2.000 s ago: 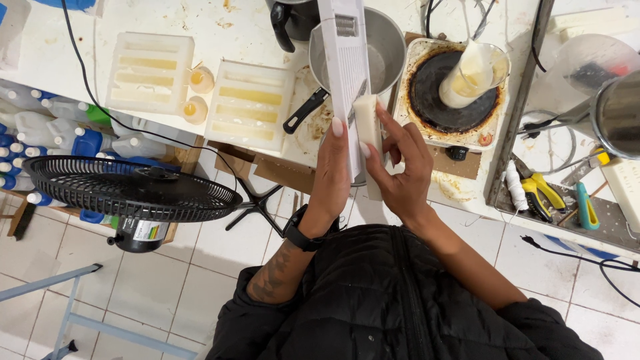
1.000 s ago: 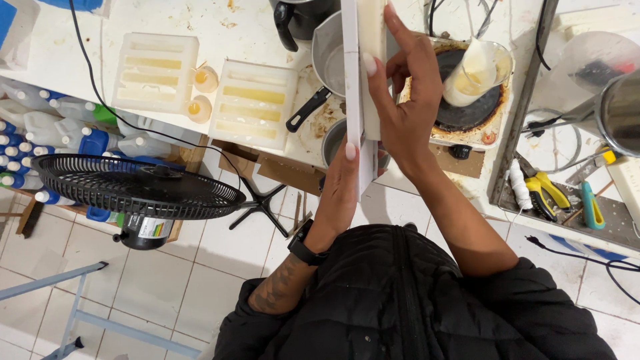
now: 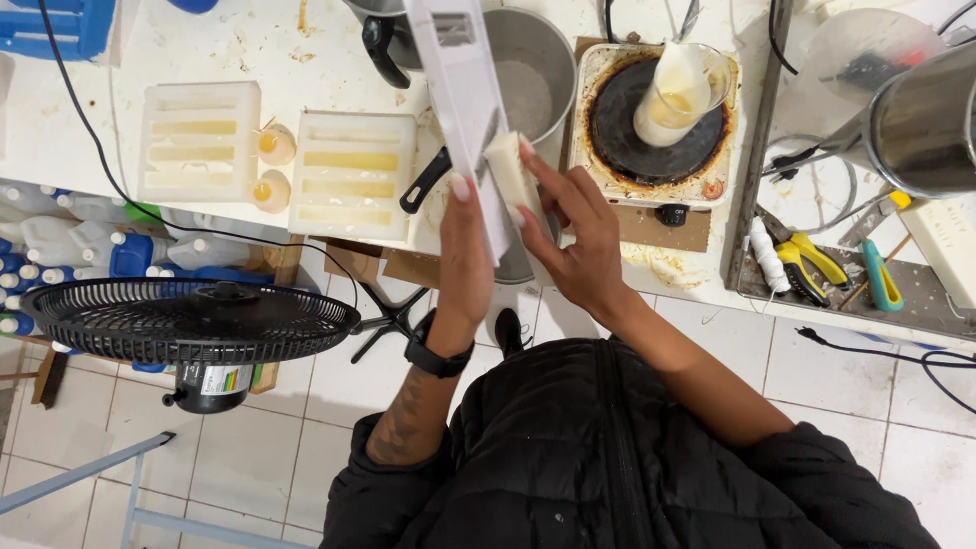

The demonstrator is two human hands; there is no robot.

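Note:
My left hand (image 3: 467, 259) grips the lower end of a white plastic mandoline slicer (image 3: 461, 99), which slants over the bench. My right hand (image 3: 576, 232) holds a pale cream block (image 3: 513, 171), fingers and thumb along its right side, against the slicer near its slanted blade. Behind the slicer is a metal saucepan (image 3: 537, 61) with a black handle. A second metal pot (image 3: 518, 263) shows partly below my hands. Right of them, a glass jug (image 3: 671, 107) with whitish, yellowish contents stands on an electric hot plate (image 3: 659, 179).
Silicone moulds (image 3: 248, 95) with yellowish bars and two small round candles (image 3: 276, 145) lie at left. A black fan (image 3: 191, 320) stands before the bench. At right, a metal tray (image 3: 743, 259) holds pliers (image 3: 812, 267), white string (image 3: 766, 255) and a turquoise-handled tool (image 3: 882, 274).
The block in my right hand was farther up along the slicer one second ago and is now lower. The slicer has tilted from nearly straight to a slant, with my left hand still on it.

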